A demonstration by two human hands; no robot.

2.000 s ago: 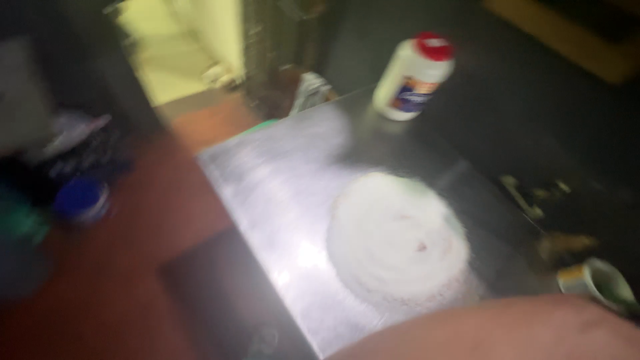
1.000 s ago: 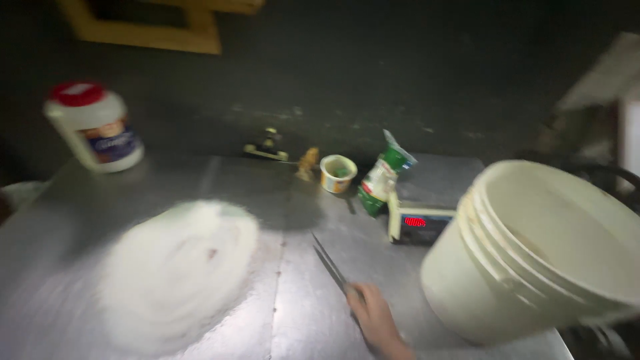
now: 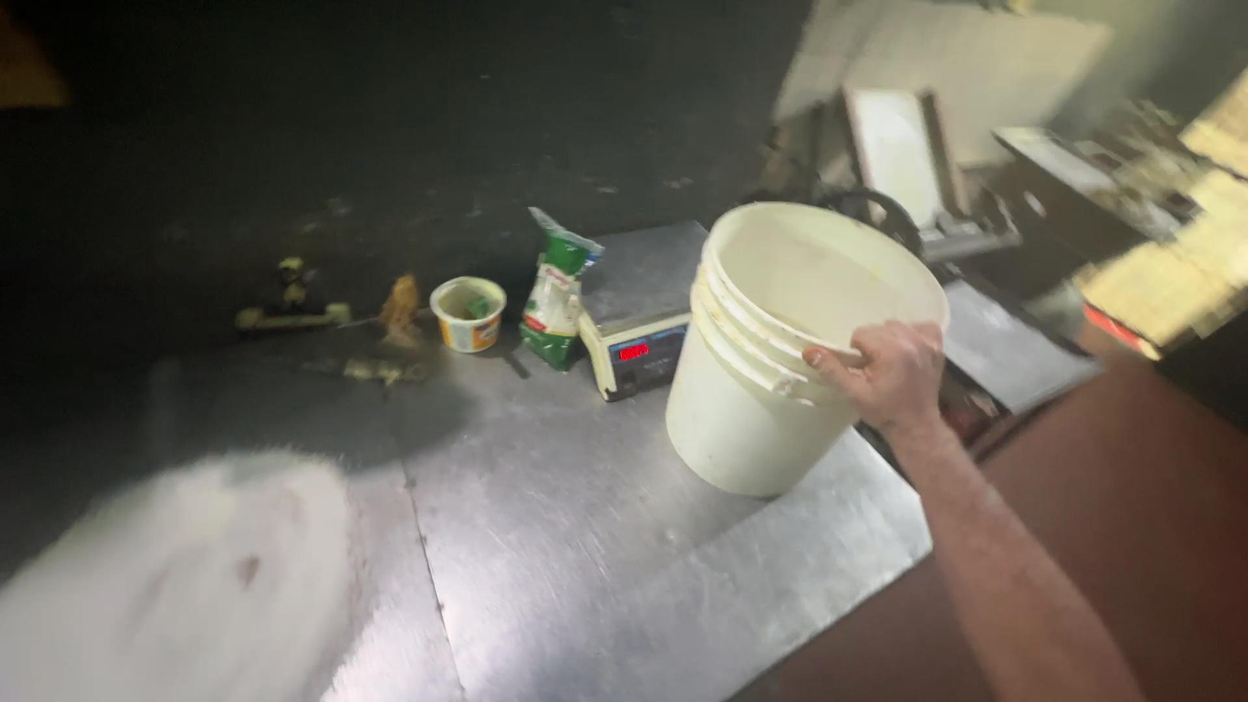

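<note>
My right hand (image 3: 892, 375) grips the near rim of a white plastic bucket (image 3: 751, 419), thumb outside and fingers over the edge. The bucket stands at the right end of a metal-topped table (image 3: 585, 546); its bottom is out of sight. Just left of it sits a digital scale (image 3: 639, 361) with a lit red display. Beside the scale a green and white plastic packet (image 3: 554, 302) stands upright, twisted at its top. A round mound of white powder (image 3: 214, 575) lies at the lower left. My left hand is out of view.
A small open tub (image 3: 469, 314) with something green inside stands near the dark wall. Left of it are a small brownish object (image 3: 400, 310) and a blurred fixture (image 3: 292, 302). Past the table's right edge lie a reddish floor (image 3: 1121, 507) and a metal sheet (image 3: 1014, 341).
The view has swung right. My right hand, at a dark, narrow tool on the table one second ago, is now on the bucket's rim. The red-lidded container has left the view.
</note>
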